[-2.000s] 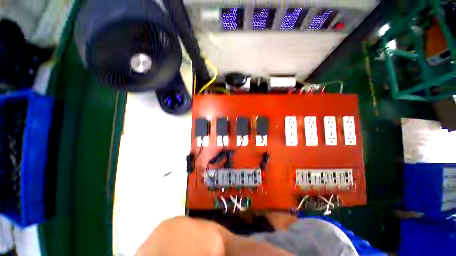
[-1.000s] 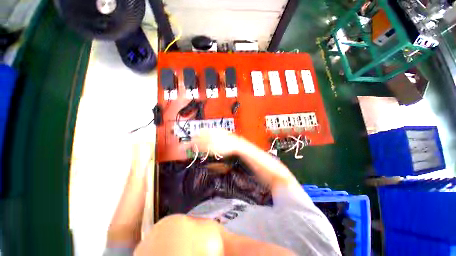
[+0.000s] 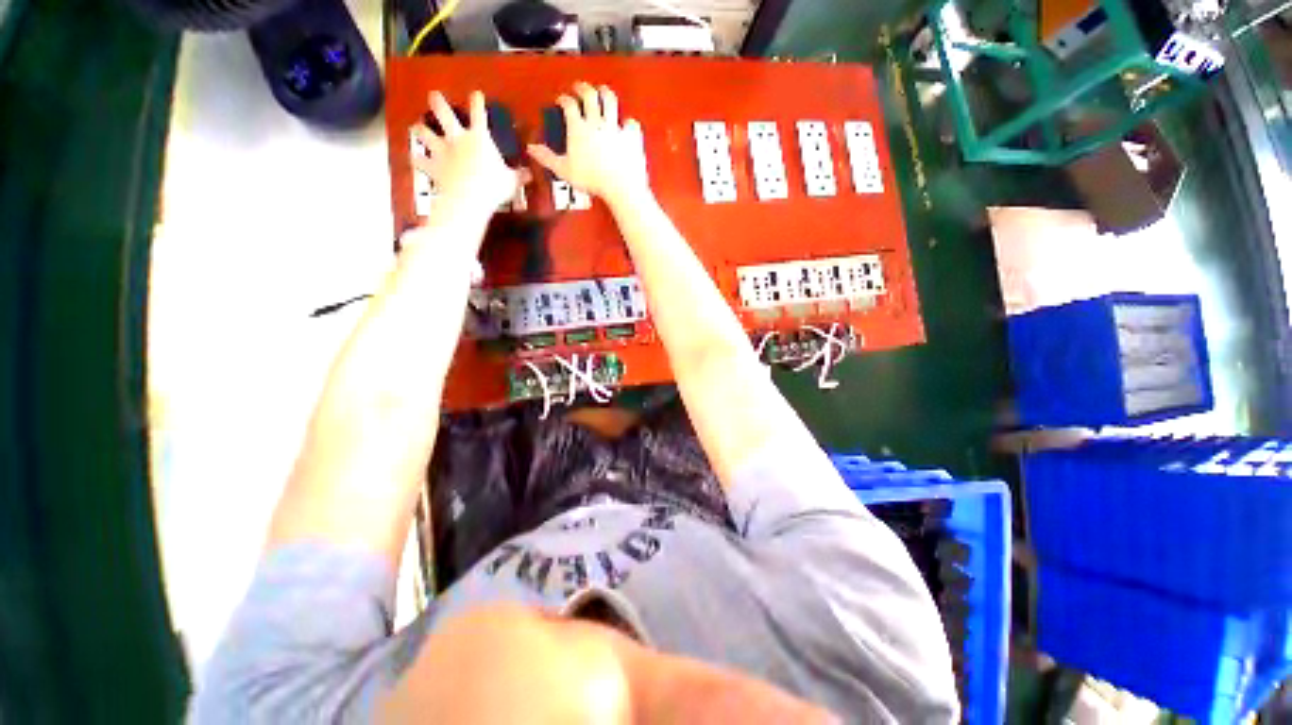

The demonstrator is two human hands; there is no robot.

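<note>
The orange-red test board [image 3: 680, 106] lies in front of me. My left hand [image 3: 471, 159] is over the outlets at its far left, with black power adapters [image 3: 503, 130] between thumb and fingers. My right hand [image 3: 595, 149] is beside it, with a black adapter [image 3: 554, 130] between thumb and index finger. The hands partly cover the white outlets below them, and how many adapters each holds is hidden. A blurred dark cord [image 3: 537, 252] hangs below the hands. The left grey connector strip [image 3: 574, 303] is nearer me, with small circuit boards and white leads [image 3: 567, 377] at the near edge.
Four white outlets [image 3: 765, 160] and another connector strip [image 3: 812, 281] are on the board's right half. The white bench [image 3: 241, 283] and fan base [image 3: 319, 71] are left. A blue bin of black adapters [image 3: 988, 567] is at my right, with more blue bins [image 3: 1119, 552] beyond.
Both hands have moved forward, from the board's near side and the bench to the far-left outlets. The adapters stood in a row there earlier. The view has shifted, so the board sits higher.
</note>
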